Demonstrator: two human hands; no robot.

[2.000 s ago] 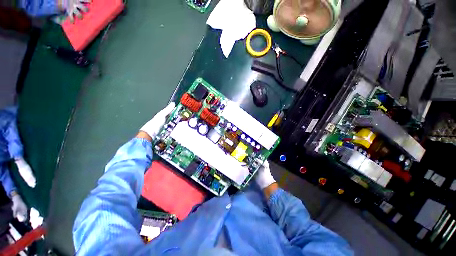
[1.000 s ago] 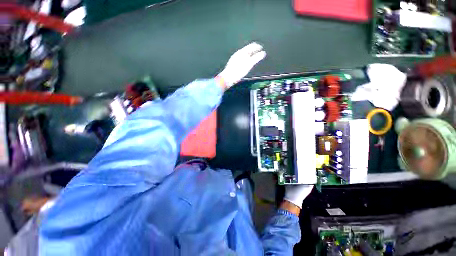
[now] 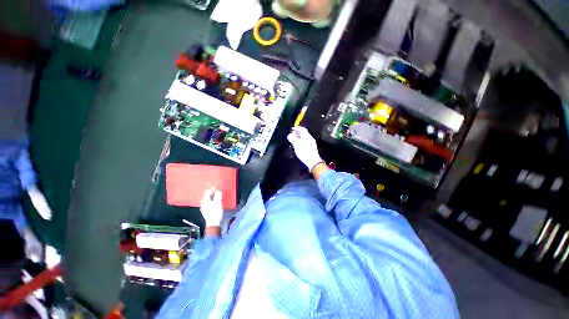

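A green power supply board (image 3: 215, 128) with long silver-white heat sinks lies on the bench, tilted in view. Neither hand touches it. My left hand (image 3: 211, 209), in a white glove, is over the lower right part of a red foam pad (image 3: 187, 185); whether it grips the pad is unclear. My right hand (image 3: 305, 148), also gloved, is right of the board by the black fixture's edge, fingertips just below a small yellow object (image 3: 300, 117). Whether it holds anything is unclear. A second board (image 3: 393, 121) sits in the test fixture (image 3: 330, 93).
Another board (image 3: 156, 256) lies at the lower left of the bench. A white cloth (image 3: 237, 19), a yellow tape roll (image 3: 267, 31), dark-handled pliers (image 3: 299, 42) and part of a fan (image 3: 306, 9) are at the top. Another person's gloved hand (image 3: 40, 203) is at the far left.
Both hands held the board two seconds ago; my left hand let go first, then my right. The board now lies on the bench, and my left hand has come to the red pad.
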